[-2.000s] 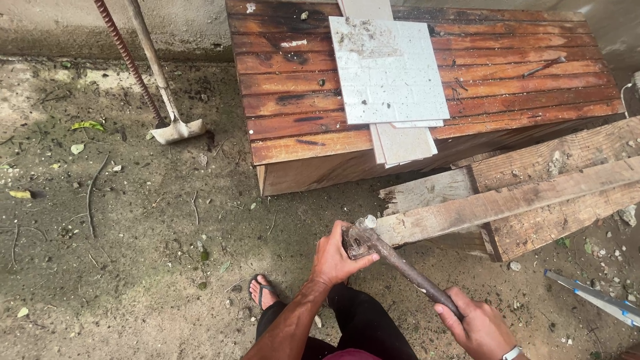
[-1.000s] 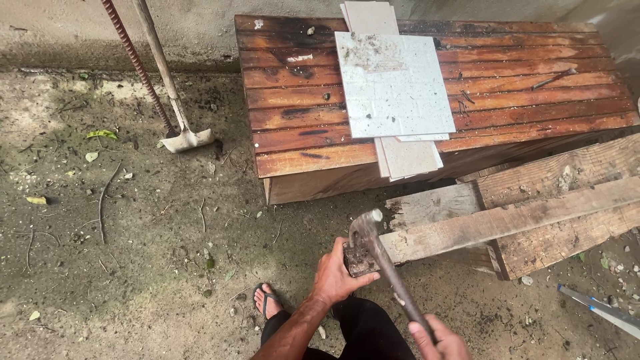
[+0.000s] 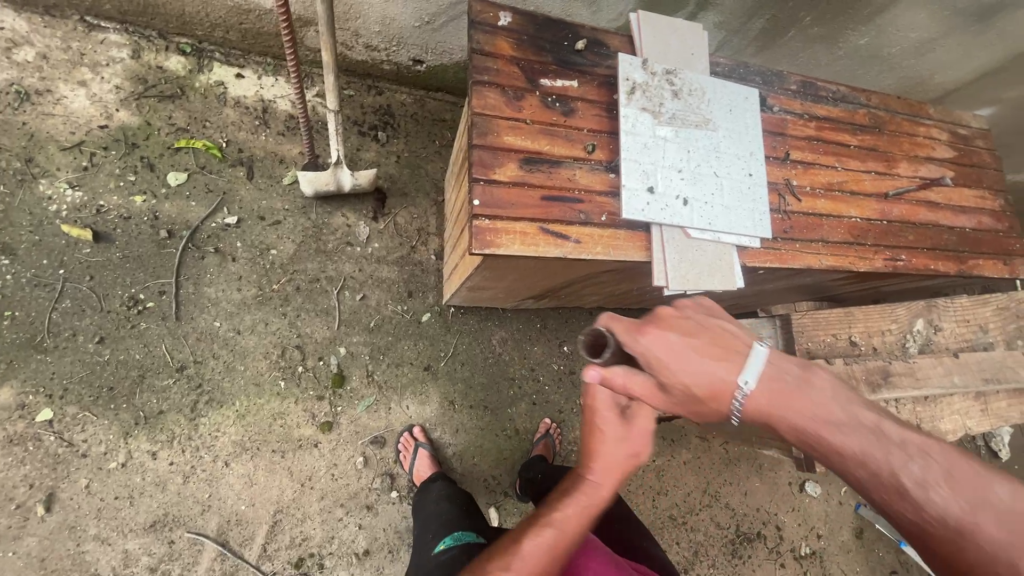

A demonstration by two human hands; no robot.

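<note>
My right hand [image 3: 680, 356], with a metal bracelet at its wrist, is shut around the brown hollow handle [image 3: 598, 344] of a hammer-like tool, whose open end points up toward the camera. Right below it, my left hand [image 3: 616, 432] is closed against the same tool; whether it grips the handle or the head cannot be told. The tool's head is hidden by my hands. Behind my right hand and forearm lie weathered wooden boards [image 3: 904, 328], with a narrower plank [image 3: 928, 376] on top.
A slatted wooden box [image 3: 552, 192] stands against the wall, bearing stacked tiles [image 3: 696, 160] and a rusty nail-like piece [image 3: 920, 187]. A hoe-like tool [image 3: 338, 180] and a rusty rebar [image 3: 296, 80] stand at the left. A blue-edged tool [image 3: 888, 532] lies at lower right. Twigs and leaves dot the ground.
My right hand has moved up and inward from the handle's low end, beside my left hand. The handle's end now points up at the camera. Both hands have left the plank's end.
</note>
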